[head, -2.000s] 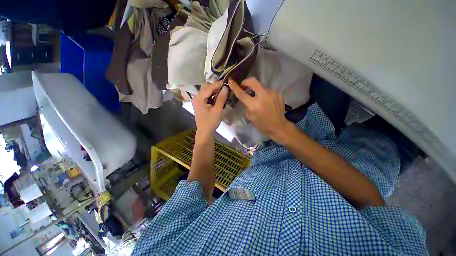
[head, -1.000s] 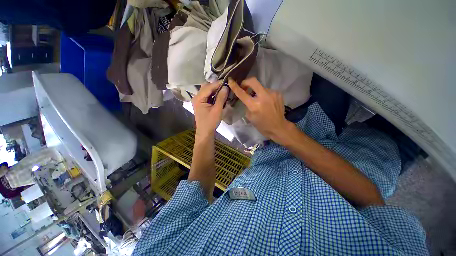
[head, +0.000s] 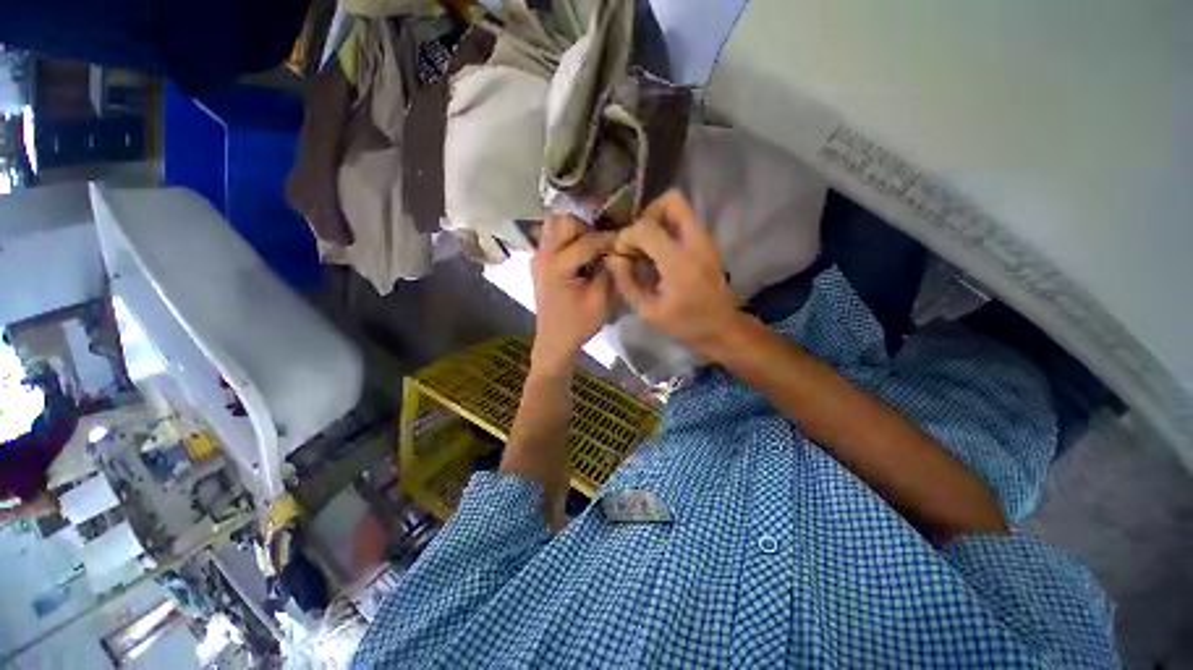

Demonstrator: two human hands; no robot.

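A beige garment part with brown bands hangs bunched just beyond my hands. My left hand is at its near edge, fingertips pinched on the cloth. My right hand is close beside it, fingers bent, thumb and index meeting at the same edge. The hands are slightly blurred. Whether a small tool is in the right fingers cannot be told. More beige and brown parts hang to the left of the work, with a small dark-and-white patterned patch among them.
A large pale table with a printed scale fills the upper right. A yellow crate stands below my hands. A long white bin and a blue bin are at left. A person's arm shows at the far left edge.
The garment part has shifted and its folds have closed up. My left hand has moved slightly right, and my right fingers have curled in. The person at far left has come nearer.
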